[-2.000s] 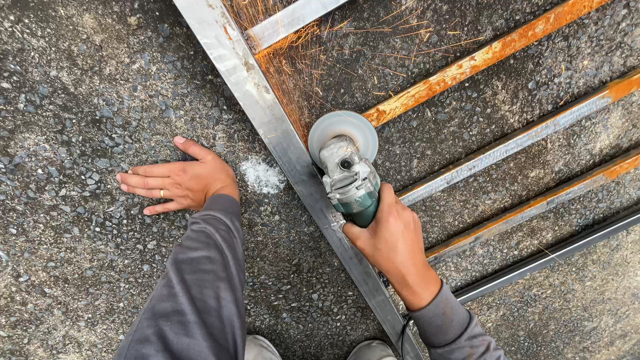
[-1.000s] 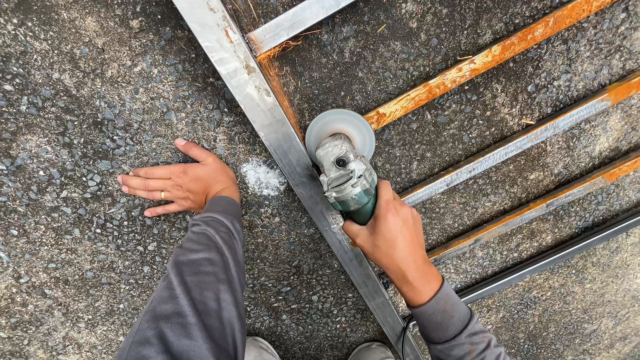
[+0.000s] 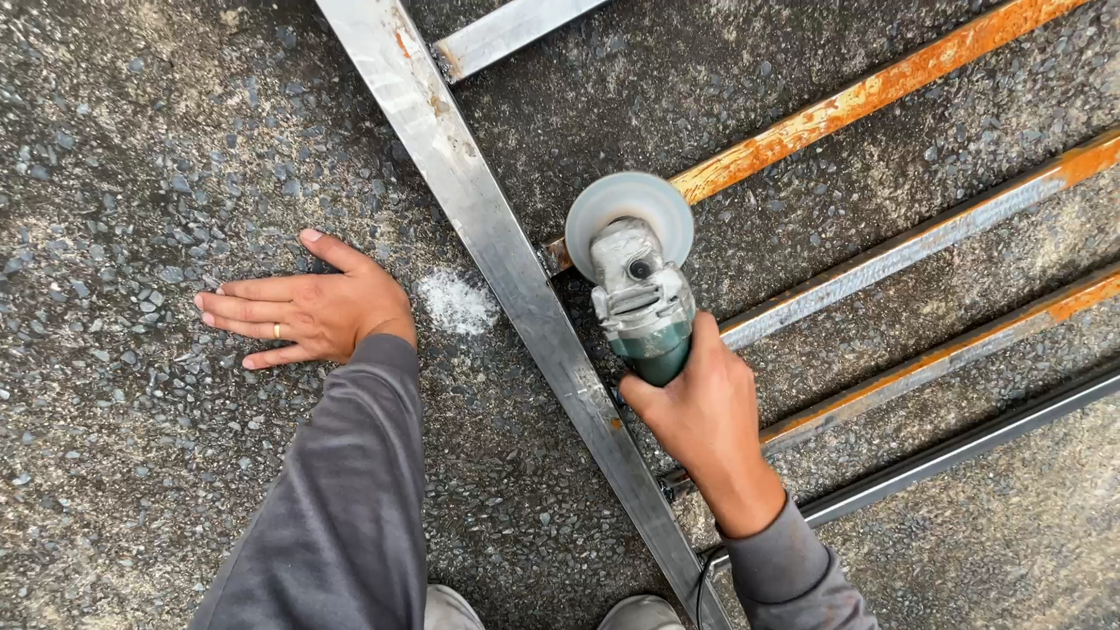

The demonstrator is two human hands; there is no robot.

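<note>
My right hand (image 3: 704, 407) grips the green and grey body of an angle grinder (image 3: 643, 289). Its pale round disc (image 3: 643, 197) looks blurred and overlaps a rusty orange steel bar (image 3: 787, 131), close to where that bar meets the bare grey steel rail (image 3: 490, 223). Whether the disc touches the bar cannot be told. My left hand (image 3: 315, 306) lies spread on the rough pavement, left of the rail, with a ring on one finger and nothing held.
More crossbars run right from the rail: a bright steel one (image 3: 525, 31), two partly rusty ones (image 3: 901, 249) (image 3: 945, 354) and a dark one (image 3: 962, 446). White powder (image 3: 458, 300) lies beside the rail. A black cable (image 3: 703, 582) and my shoes (image 3: 451, 608) are at the bottom.
The grinder has moved right, off the rail's edge and along the rusty bar. Orange sparks or streaks seen two seconds ago near the upper rail are gone. My left hand has stayed put.
</note>
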